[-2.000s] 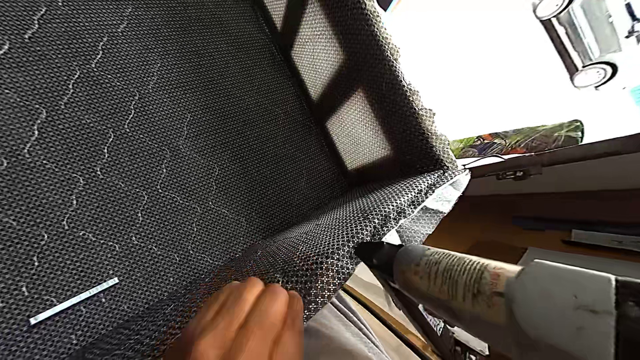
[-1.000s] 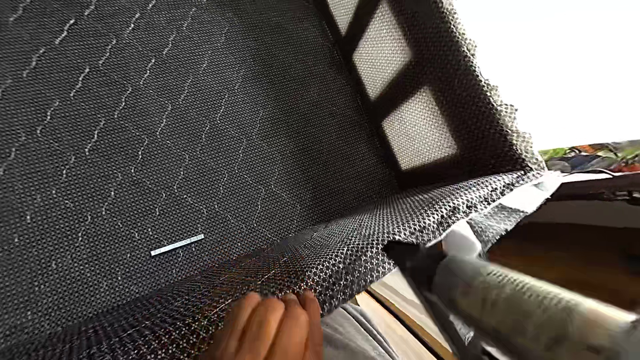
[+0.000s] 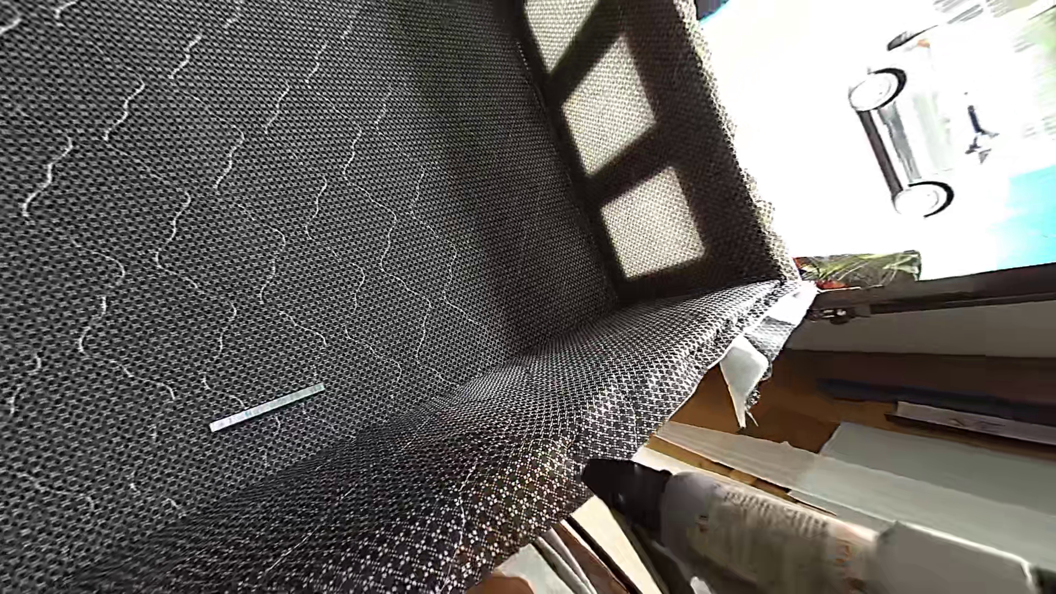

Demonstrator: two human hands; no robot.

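A dark woven fabric lining [image 3: 330,247] with wavy pale threads fills the left and middle, folded up along its right and lower sides. A narrow pale strip [image 3: 266,407] lies on it. At lower right, the black nozzle [image 3: 623,487] of a grey, roughly cylindrical tool [image 3: 767,528] meets or overlaps the fabric's lower edge; contact cannot be told. The tool's body bears writing. My right hand is out of view, so its hold on the tool is hidden. A small brown patch at the bottom edge may be part of my left hand, but too little shows.
Ragged white material [image 3: 745,367] hangs from the fabric's corner. A dark rail with metal hardware [image 3: 837,313] runs to the right. Pale flat pieces [image 3: 899,462] lie over a brown surface below it. Beyond, a parked vehicle [image 3: 907,140] stands in bright light.
The fingers of my left hand, on the fabric's lower fold in both earlier frames, no longer show there. The view has shifted. The tool's nozzle remains close to the fabric edge.
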